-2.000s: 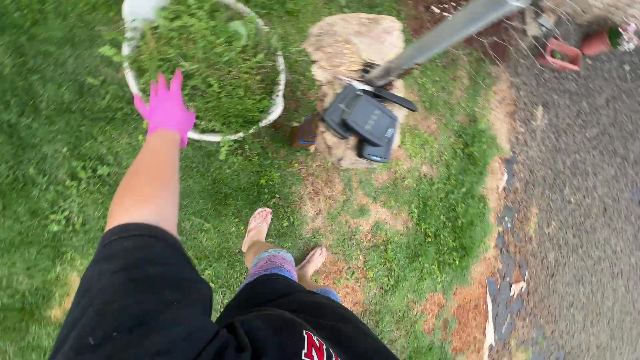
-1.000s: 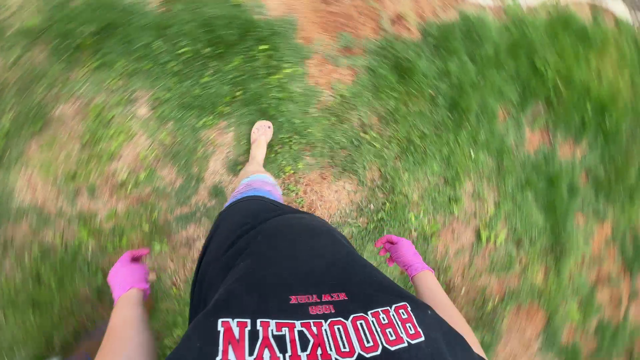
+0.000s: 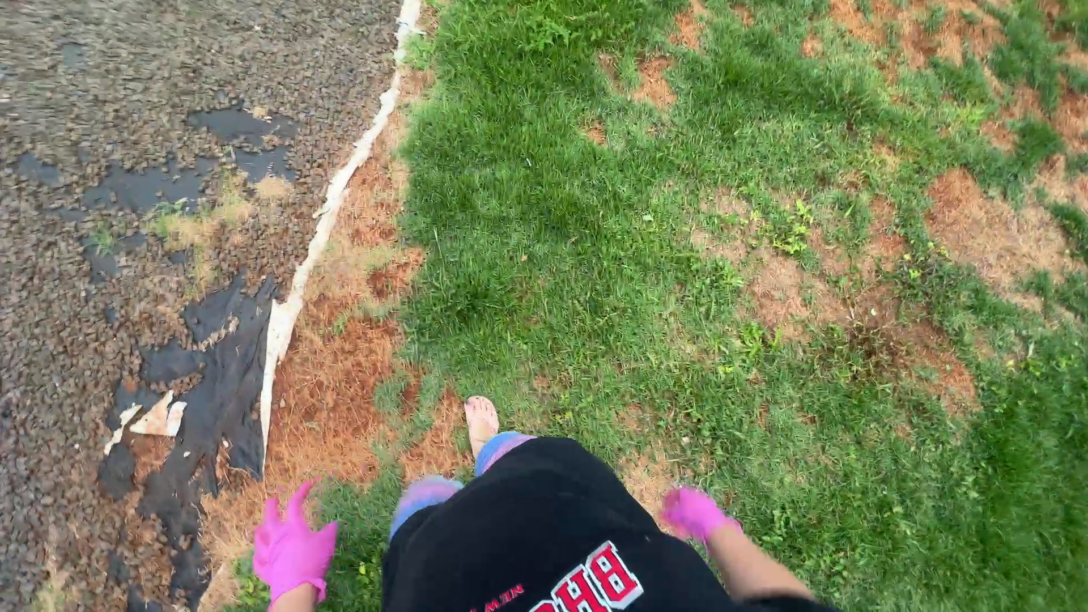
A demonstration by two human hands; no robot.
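Note:
In a pink glove, my left hand point(image 3: 293, 546) hangs at the lower left, fingers spread and nothing in it, above grass beside the gravel's edge. My right hand point(image 3: 697, 512), gloved in pink too, is right of my black shirt point(image 3: 544, 527). Its fingers look curled, and whether anything small is inside cannot be told. One bare-looking foot point(image 3: 481, 419) shows on the grass ahead of my body; the other foot is hidden.
Gravel point(image 3: 170, 76) with torn black ground fabric point(image 3: 234, 365) covers the left side. A white edging strip point(image 3: 327, 212) borders it. Patchy grass point(image 3: 544, 221) and reddish bare soil point(image 3: 990, 221) lie ahead and to the right.
Two seconds ago my left hand was at a white-rimmed container of cut greenery, beside a rock with a dark device on it; these are out of view now. The view has swung strongly toward the gravel edge.

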